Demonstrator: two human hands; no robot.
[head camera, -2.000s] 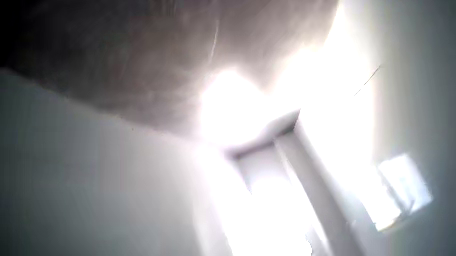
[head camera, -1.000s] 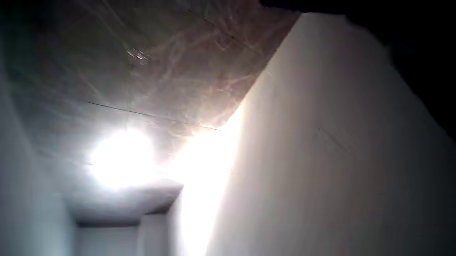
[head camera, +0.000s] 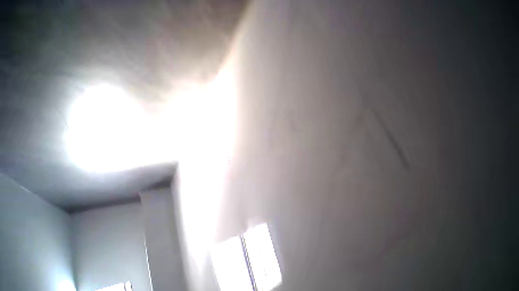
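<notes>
Neither of my hands is in view. What lies in front of me is a pale wall (head camera: 330, 136) that fills the right half of the picture, with a thin dark line on it. A grey-brown ceiling (head camera: 40, 74) spans the upper left. Strong white glare (head camera: 102, 128) hides part of the ceiling and the wall's edge. The picture is blurred.
A bright window (head camera: 247, 258) with a dark middle bar is low in the centre. A pale pillar or wall projection (head camera: 162, 238) stands at the lower left, beside a far wall (head camera: 108, 236). Part of another bright opening (head camera: 116, 287) shows at the bottom edge.
The view has turned since a second ago. The glare sits higher and further left, the window has come into view, and the dark shape at the upper right is gone.
</notes>
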